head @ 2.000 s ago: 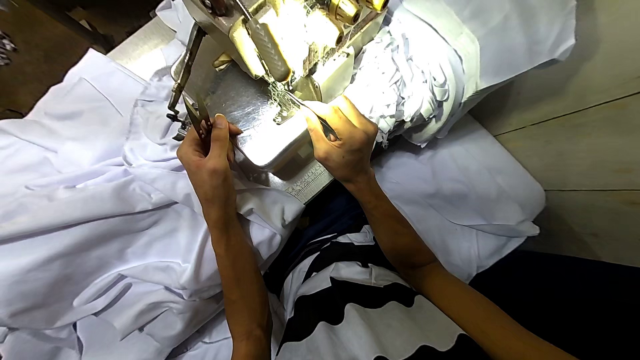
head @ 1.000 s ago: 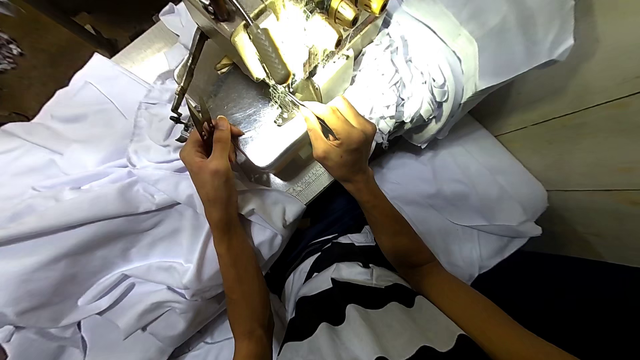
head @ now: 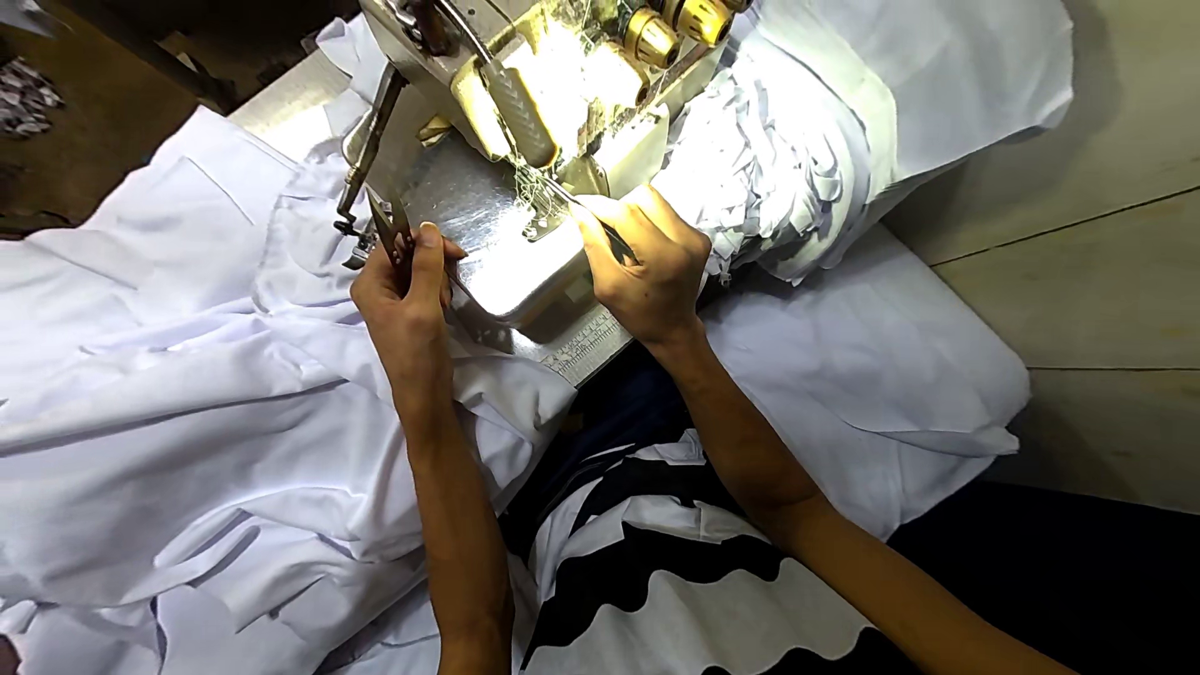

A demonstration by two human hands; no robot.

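My left hand [head: 412, 281] holds a pair of thread snips [head: 392, 228], blades pointing up, beside the presser foot [head: 357, 246] of an industrial sewing machine [head: 525, 103]. In my right hand [head: 647, 258] is a pair of tweezers [head: 617, 242]; their tips reach into a tangle of pale thread [head: 536, 195] over the shiny metal plate [head: 459, 216] of the machine. Glare hides detail around the tips. White fabric [head: 234, 422] lies to the left of and under my left forearm.
Gathered white fabric strips [head: 769, 159] are heaped right of the machine, with larger white cloth [head: 872, 366] below them. Gold-coloured tension knobs [head: 652, 37] sit at the top. A printed ruler strip [head: 591, 345] runs along the table's near edge. Pale boards [head: 1106, 281] are at the right.
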